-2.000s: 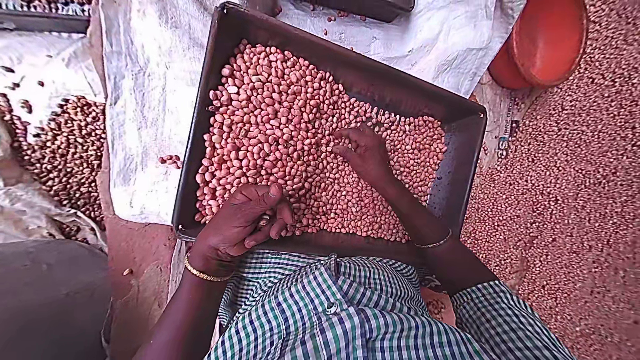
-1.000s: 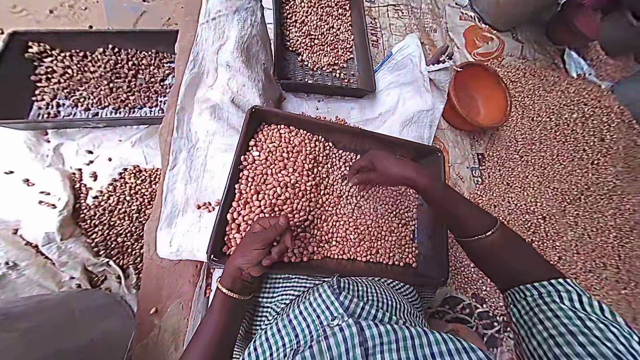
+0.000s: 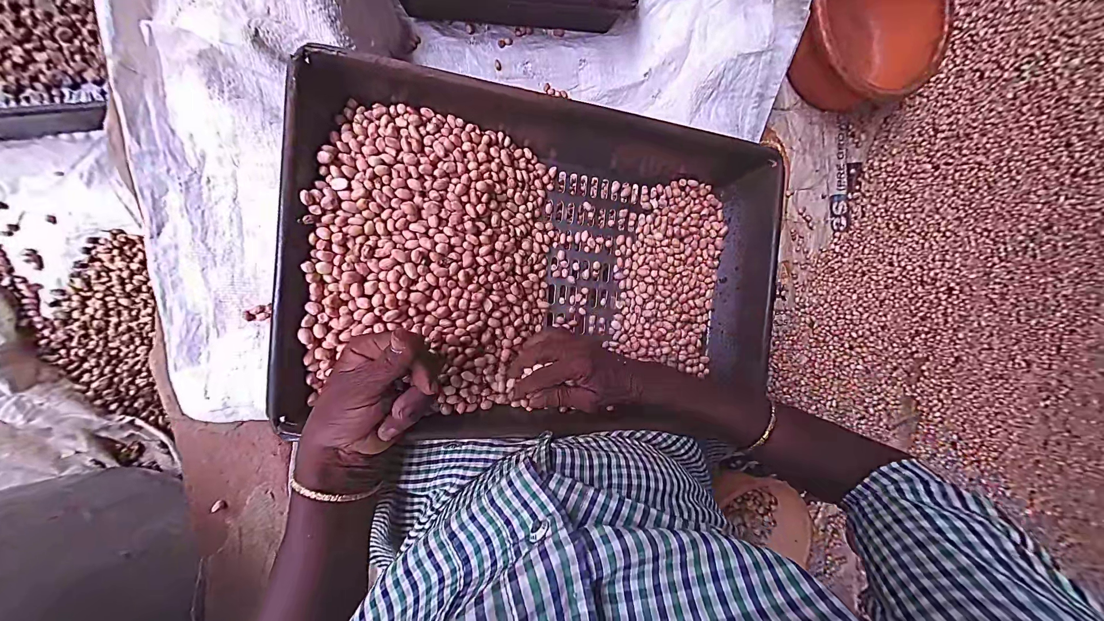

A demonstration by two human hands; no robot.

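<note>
A dark rectangular tray with a slotted bottom point(image 3: 595, 129) lies tilted before me. Shelled peanuts point(image 3: 423, 216) heap its left half, and a smaller band of peanuts point(image 3: 673, 267) lies toward its right wall. Between the two, bare slots show. My left hand point(image 3: 371, 397) is over the tray's lower left edge with its fingers curled; whether it holds a peanut is hidden. My right hand point(image 3: 573, 371) rests low in the tray at the edge of the heap, fingers bent around a few peanuts.
An orange plastic tub point(image 3: 875, 52) stands upper right, beside a wide spread of peanuts point(image 3: 966, 302). White woven sacking point(image 3: 207, 198) lies under the tray. Another dark tray point(image 3: 52, 121) and a darker nut pile point(image 3: 112, 328) are at left. A bowl point(image 3: 785, 517) sits beside my shirt.
My right hand has moved down the tray toward my body, and a strip of slotted bottom now shows where peanuts lay. My left hand stays near the lower left. The view has shifted.
</note>
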